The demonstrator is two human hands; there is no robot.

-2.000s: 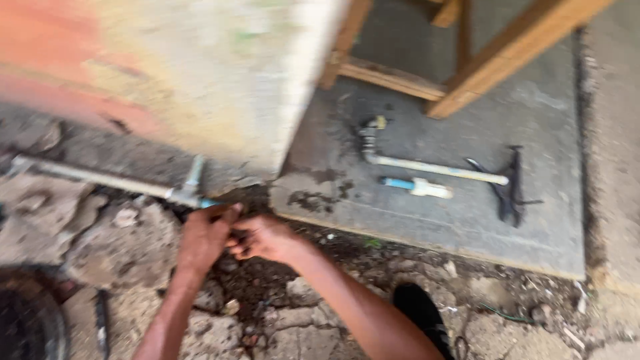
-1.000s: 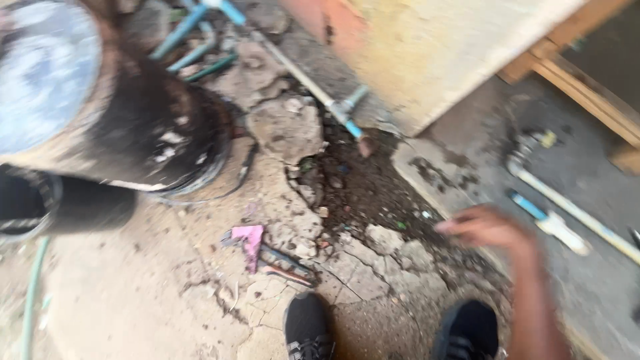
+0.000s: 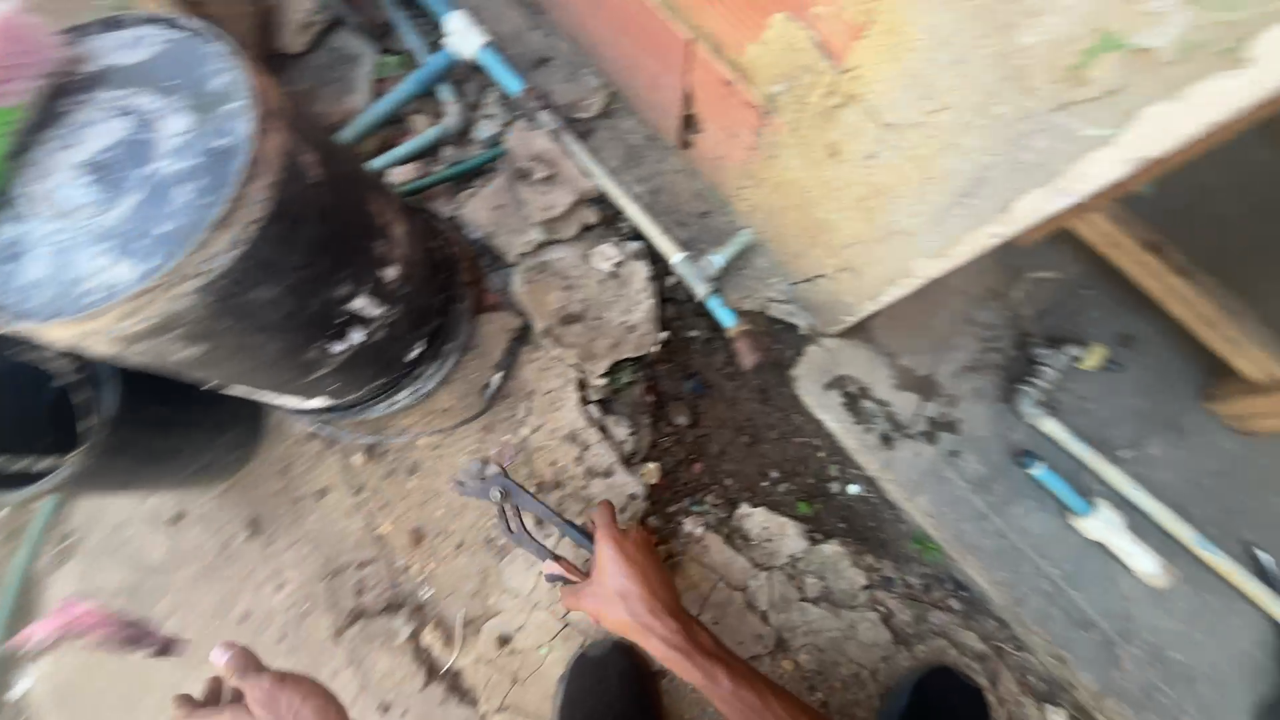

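My right hand (image 3: 625,580) grips the handles of metal adjustable pliers (image 3: 525,520), whose jaws point up and left over the cracked concrete. My left hand (image 3: 265,690) is at the bottom edge, fingers apart and holding nothing; a blurred pink cloth (image 3: 95,628) is just left of it, not touching. Above my right hand, a pipe (image 3: 625,200) with a tee fitting (image 3: 693,270) runs along the wall base. Its blue end (image 3: 722,312) stops over dark wet soil (image 3: 720,430).
At upper left stands a large dark drum (image 3: 330,250) with a black bucket (image 3: 170,430) beside it. On the grey slab at right lie a long pipe with an elbow (image 3: 1150,500) and a short blue-and-white pipe piece (image 3: 1100,525). A wooden frame (image 3: 1180,290) stands behind.
My right hand has taken hold of the pliers, which lay on the ground by the pink cloth one second ago. The cloth is now farther left, apart from them. The view has swung left since two seconds ago.
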